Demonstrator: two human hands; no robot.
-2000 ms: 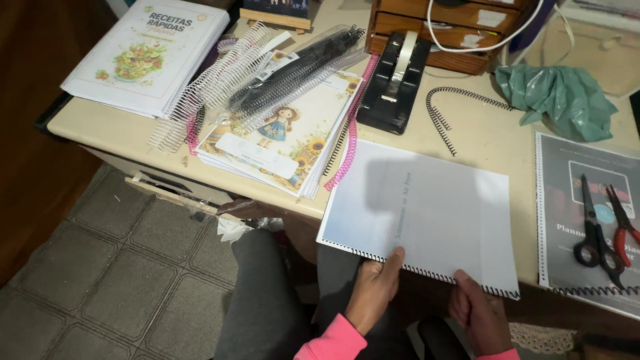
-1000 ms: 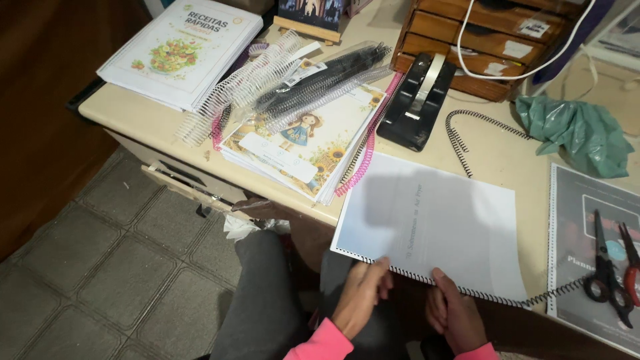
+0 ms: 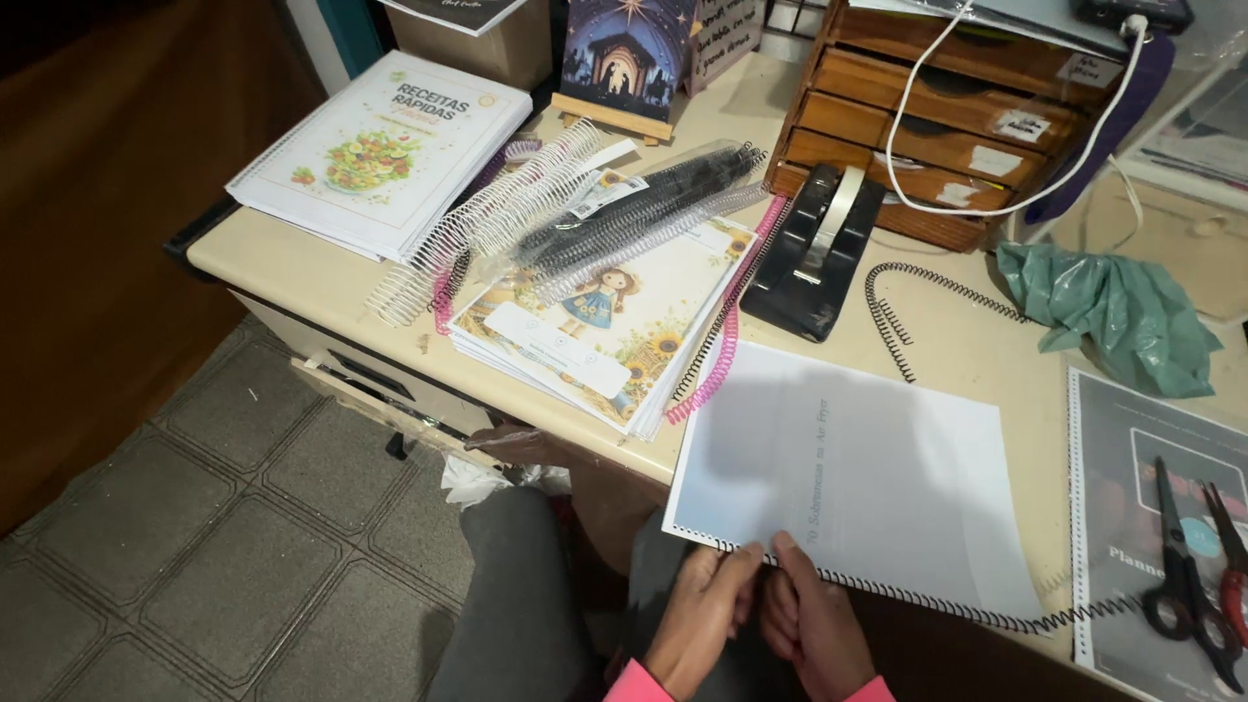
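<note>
A stack of punched white sheets lies at the table's front edge, its punched edge toward me. A black plastic binding coil runs through much of that edge; its loose end sticks out at the right, over a grey planner. My left hand pinches the edge near the coil's left part, thumb on top. Close beside it, my right hand also grips the bound edge, thumb on the paper. The fingers beneath are partly hidden. The leftmost holes show no coil.
Scissors and red-handled pliers lie on the planner. Behind the sheets stand a black tape dispenser, a loose black coil and a green plastic bag. Bundled coils rest on an illustrated paper stack; a recipe book lies left.
The coil's loose end now sticks out at the right, where two seconds ago it did not. My right hand has moved left along the edge, close to my left hand.
</note>
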